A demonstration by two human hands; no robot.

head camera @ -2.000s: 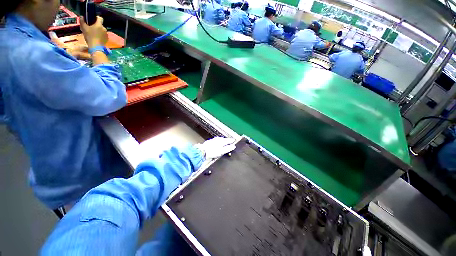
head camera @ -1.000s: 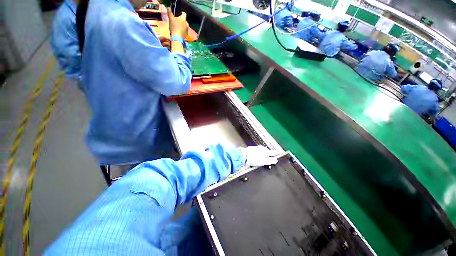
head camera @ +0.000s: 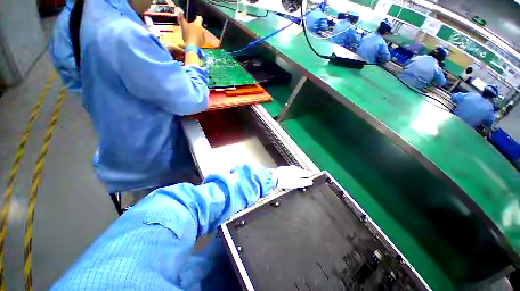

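A black rectangular tray (head camera: 302,238) with a silver metal rim and small dark clips along its edge lies in front of me at lower centre, cut off by the bottom edge. Dark slots show near its lower right part. My left hand (head camera: 292,177), in a white glove, lies on the tray's far left rim near the upper corner; its fingers rest along the rim, and whether they close round it is hidden. My right hand is not in view.
Conveyor rails (head camera: 279,136) run away beyond the tray. A person in a blue smock (head camera: 137,85) stands at far left beside a green circuit board (head camera: 228,71) on an orange-red holder (head camera: 239,98). A raised green bench (head camera: 365,96) runs along the right. Several seated people are behind.
The view has swung left since the first frame, so tray and neighbour appear shifted. My left hand stays at the same tray corner. The right hand is not in view now.
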